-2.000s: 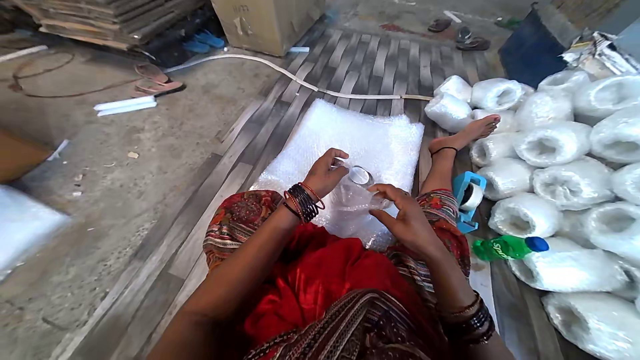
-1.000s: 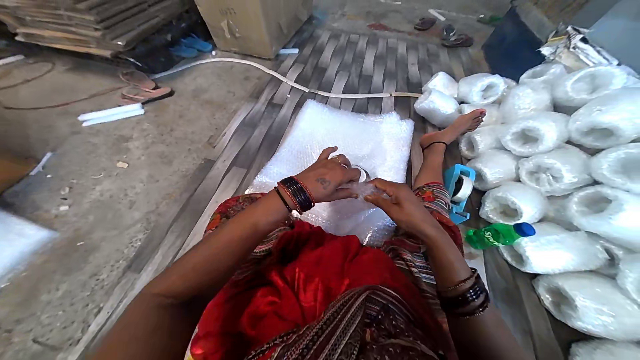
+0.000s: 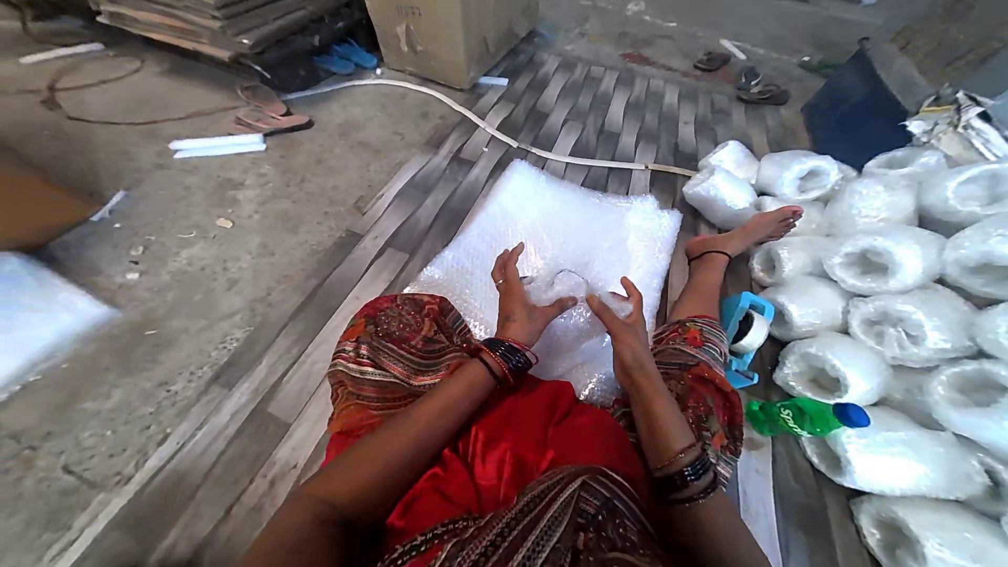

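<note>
A stack of bubble wrap sheets [image 3: 543,213] lies on the floor mat between my legs. Over it, my left hand [image 3: 521,303] and my right hand [image 3: 622,323] face each other, thumbs nearly meeting. Between them is a small clear plastic piece [image 3: 565,285] with a round rim, hard to tell from the wrap below. My left thumb and my right fingertips touch its near edge, while the other fingers are spread. Whether the piece is bubble wrap or something wrapped in it, I cannot tell.
Many rolled bubble wrap bundles [image 3: 886,260] lie at the right. Beside my right leg are a blue tape dispenser [image 3: 740,339] and a green plastic bottle [image 3: 803,417]. A pale strip [image 3: 472,118] crosses the mat beyond the stack. A cardboard box [image 3: 441,39] stands at the back.
My left hand, palm down over the piece a second ago, has turned and its fingers have spread upward. The fingers of my right hand have opened out too.
</note>
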